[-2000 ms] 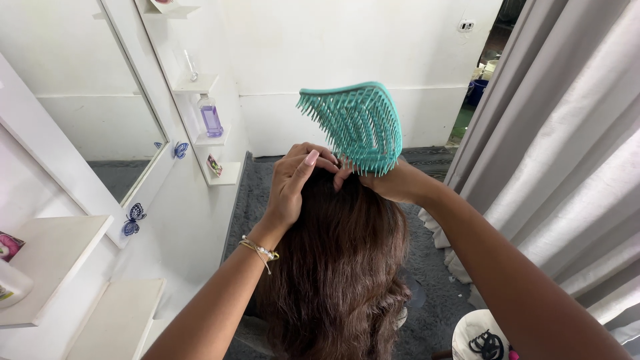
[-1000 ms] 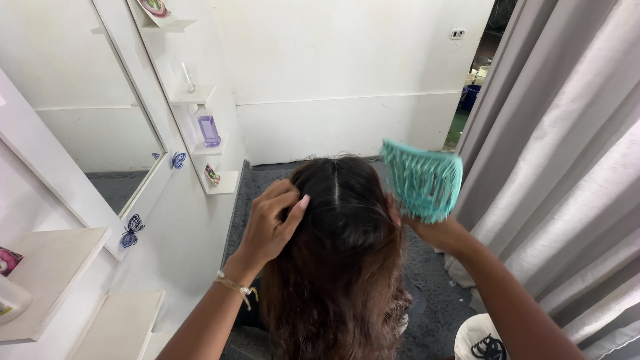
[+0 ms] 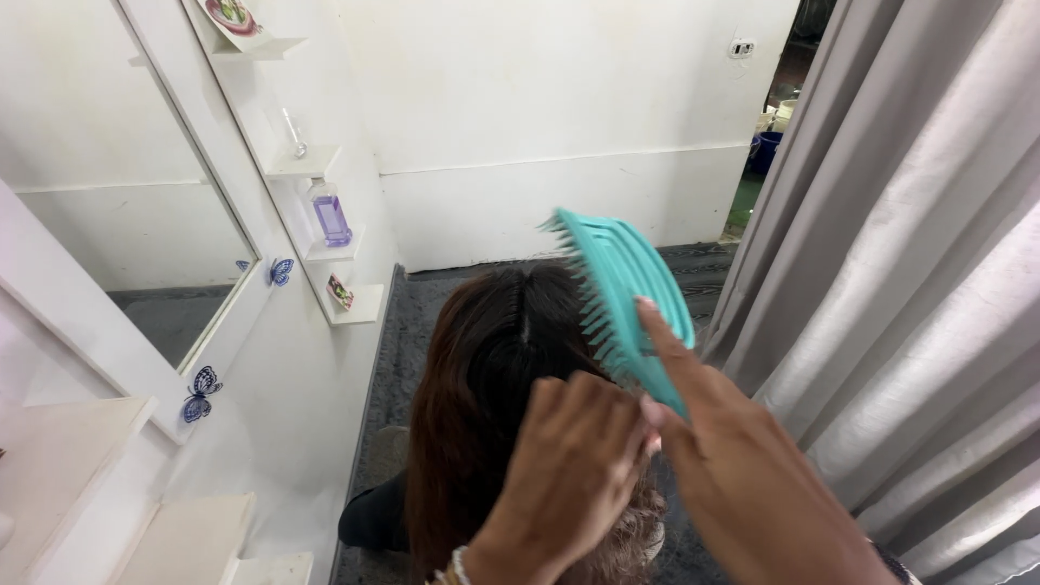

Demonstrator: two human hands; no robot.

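A person with long dark brown hair (image 3: 455,406), parted down the middle, is seen from behind and above. My right hand (image 3: 715,439) holds a teal vented hairbrush (image 3: 630,284), its index finger laid along the brush's back and its bristles facing left toward the head. Close by, my left hand (image 3: 569,471) is curled over the right side of the hair, its fingertips near my right thumb. Its fingers seem closed on a section of hair, partly hidden behind the hand. A light bracelet (image 3: 459,565) circles my left wrist.
Left, a mirror (image 3: 106,179) and small white wall shelves (image 3: 305,162) stand near; one shelf bears a bottle of purple liquid (image 3: 331,215). A grey curtain (image 3: 877,244) hangs at the right. Dark grey carpet (image 3: 414,317) covers the floor.
My left hand has moved from the left side of the head to the right side, beside my right hand. The brush has turned, its back now showing.
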